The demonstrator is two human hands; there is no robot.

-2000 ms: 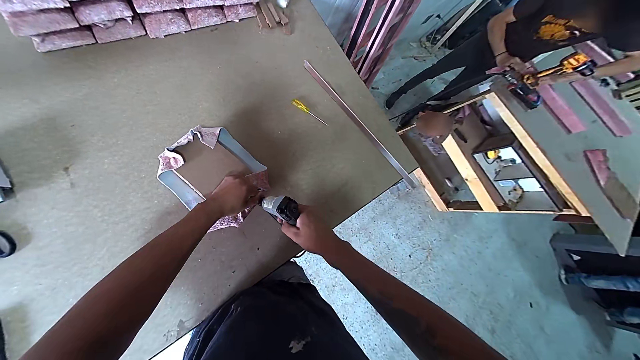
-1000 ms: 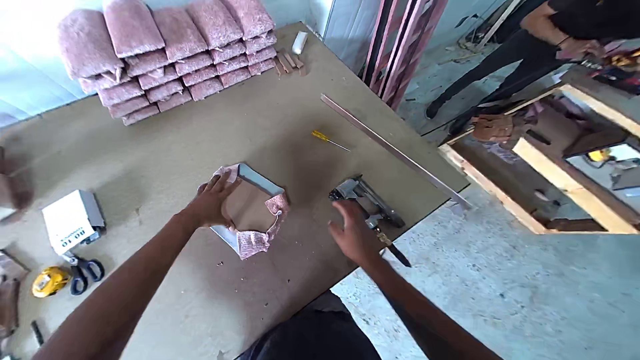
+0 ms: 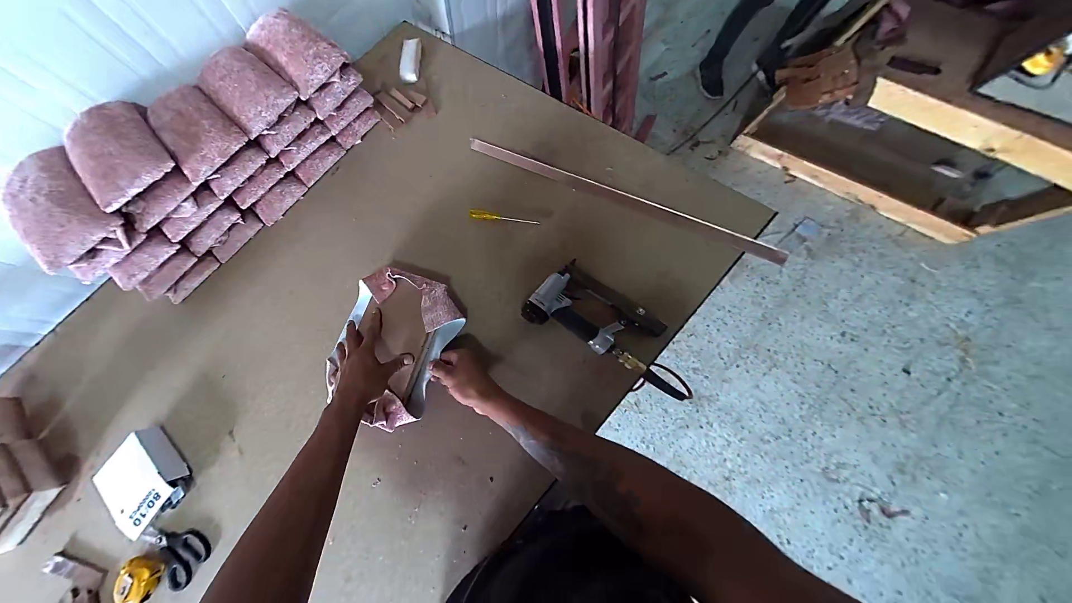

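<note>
A small board panel [image 3: 400, 322] lies on the brown-topped table, with pink fabric and a pale backing folded over its edges. My left hand [image 3: 362, 362] is spread on the panel's left side, pressing on it. At the panel's right edge, the fingers of my right hand [image 3: 459, 374] pinch the pale edge of the fabric. A pneumatic stapler [image 3: 578, 314] with its air hose fitting rests on the table to the right of my right hand. Above the panel lies a yellow-handled screwdriver [image 3: 494, 217].
Pink upholstered pads [image 3: 201, 126] are stacked against the wall. A long thin strip [image 3: 620, 197] lies near the table's right edge. At lower left are a white box [image 3: 138, 486], black-handled scissors [image 3: 186, 554] and a yellow tape measure [image 3: 138, 579]. A wooden frame [image 3: 854, 188] stands beyond.
The stapler, in my right hand two seconds ago, now lies on the table. My right hand has moved left to the panel's edge, and the panel is turned. The view has shifted.
</note>
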